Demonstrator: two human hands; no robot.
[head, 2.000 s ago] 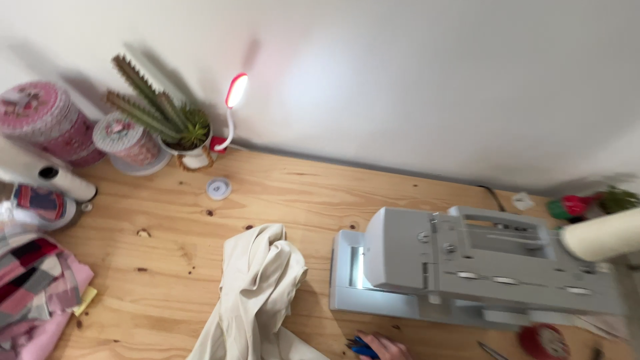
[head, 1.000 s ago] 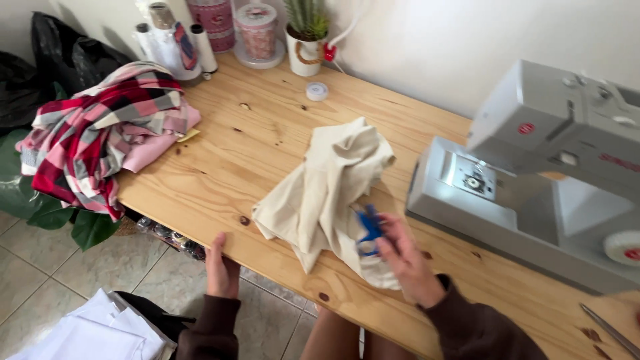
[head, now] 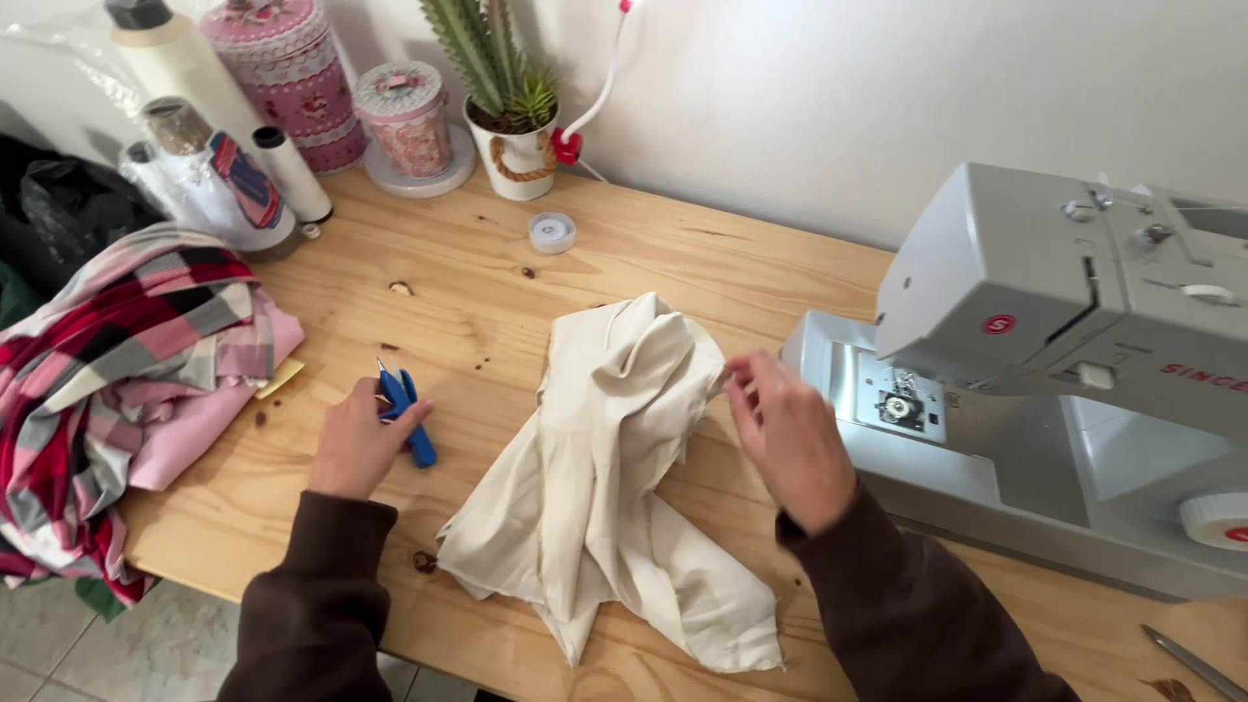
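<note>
Cream fabric [head: 604, 468] lies crumpled across the middle of the wooden table. Just left of it, my left hand [head: 363, 434] has its thumb and fingers around blue-handled thread snips [head: 408, 419], whose metal tips point away from me. My right hand [head: 785, 429] is at the fabric's upper right edge, thumb and fingertips close together; whether they pinch the cloth cannot be made out. To the right of that hand stands a grey Singer sewing machine [head: 1033, 292], its needle plate area lit.
Plaid and pink fabrics [head: 146, 341] are heaped at the left edge. Along the back stand thread cones [head: 224, 185], pink decorated tins [head: 405, 122], a potted cactus [head: 512, 146] and a small round white case [head: 553, 233]. A pointed metal tool [head: 1194, 663] lies at the lower right.
The blue snips were in my right hand a second ago and are now at my left hand, left of the fabric. My left hand has moved from the table's front edge onto the table.
</note>
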